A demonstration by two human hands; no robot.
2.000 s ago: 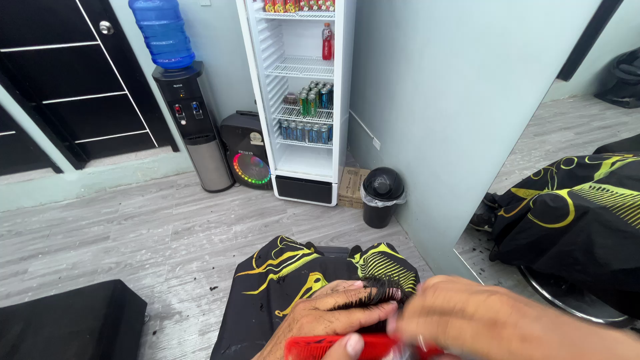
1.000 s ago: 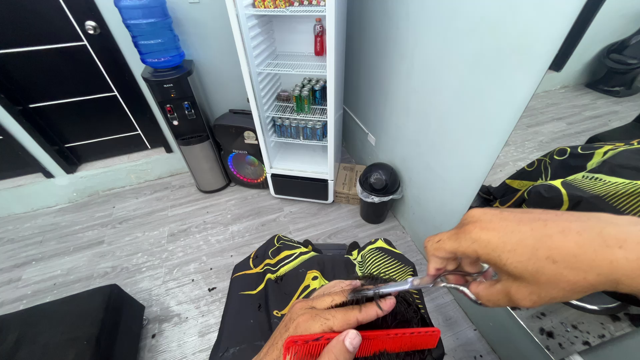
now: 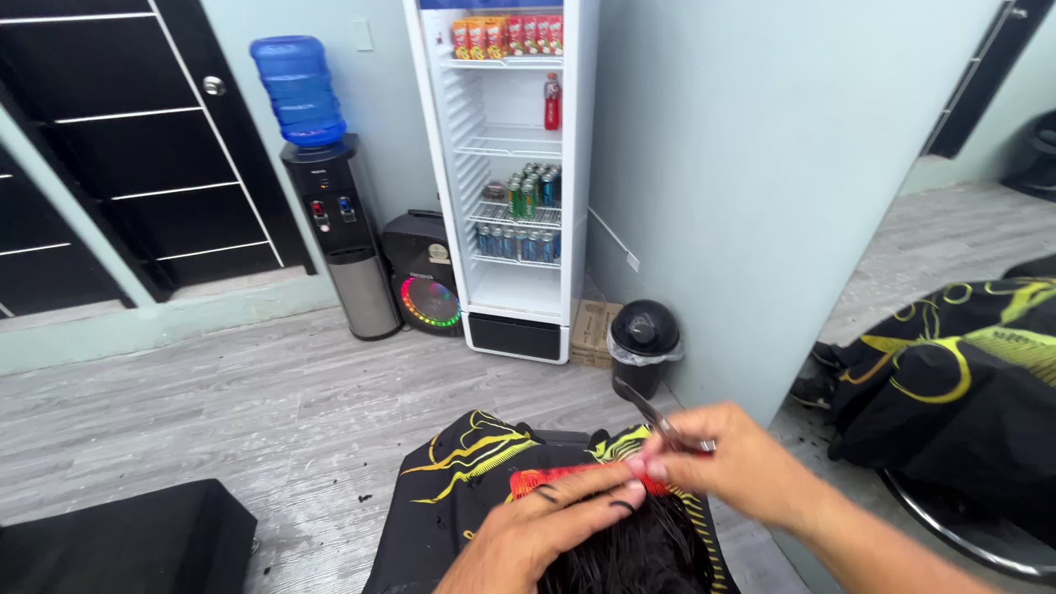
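Dark wet hair of a seated person shows at the bottom centre, above a black and yellow barber cape. My left hand lies over the hair with fingers stretched right, cut strands stuck on them. Just beyond those fingers is a red comb, partly hidden. My right hand holds haircutting scissors, blades pointing up and left, and its fingertips meet the comb's right end beside my left fingertips. Whether my left hand grips any hair is unclear.
A black padded bench stands at lower left. Beyond the cape are a lidded trash bin, a drinks refrigerator, a speaker and a water dispenser. A mirror at right reflects the cape. Hair clippings dot the floor.
The scissors lay across my left fingers one second ago; now they point up and away. The comb was below my left fingers and is now beyond them, with my right fingertips at its end.
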